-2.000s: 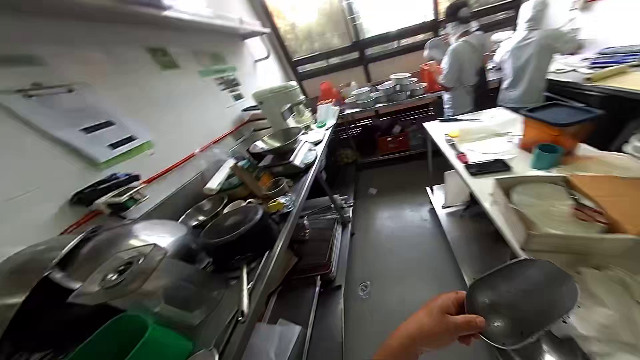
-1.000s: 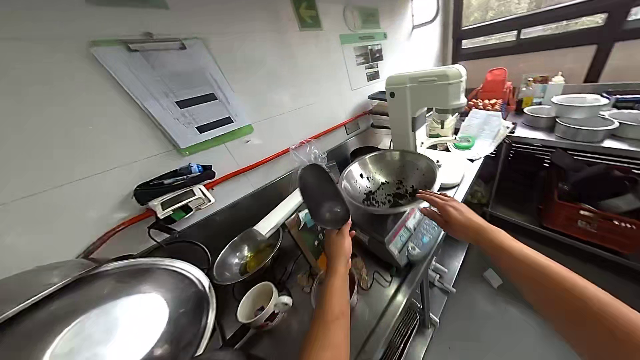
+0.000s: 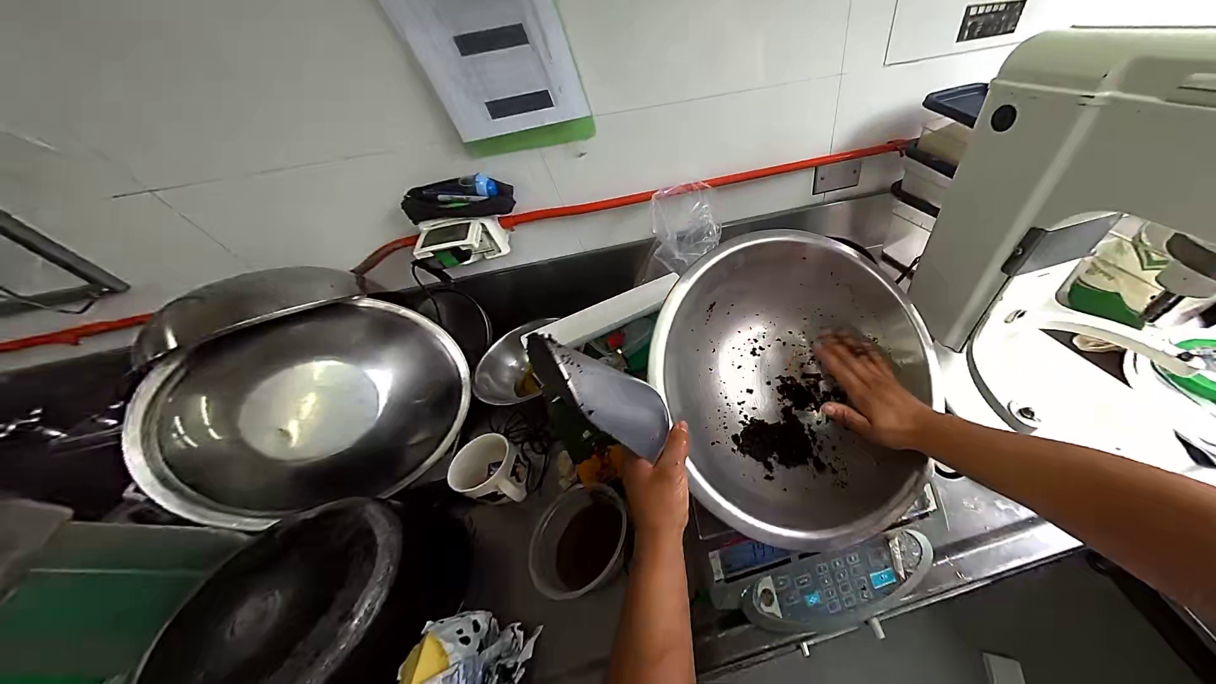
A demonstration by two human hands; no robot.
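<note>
A steel mixing bowl (image 3: pixel 708 399) stands on a digital kitchen scale (image 3: pixel 826 584), its keypad showing in front. Dark crumbly bits (image 3: pixel 784 437) lie scattered and heaped on the bowl's floor. My right hand (image 3: pixel 869 394) is inside the bowl at its right side, fingers spread beside the bits, slightly blurred; whether it pinches any cannot be told. My left hand (image 3: pixel 657 484) grips a grey metal scoop (image 3: pixel 617 404), tilted up just left of the bowl's rim, with a few dark specks along its edge.
A stand mixer (image 3: pixel 1054 142) rises at the right. Left of the scale are a white mug (image 3: pixel 483 467), a tub of brown liquid (image 3: pixel 589 541) and a small steel bowl (image 3: pixel 503 366). Large steel bowls (image 3: pixel 294 408) and a black pan (image 3: pixel 275 598) fill the left. A crumpled wrapper (image 3: pixel 475 651) lies in front.
The view has turned left from the worktable to the counter and come closer to the bowl. My right hand has gone from the bowl's rim to inside it. The scoop stays in my left hand.
</note>
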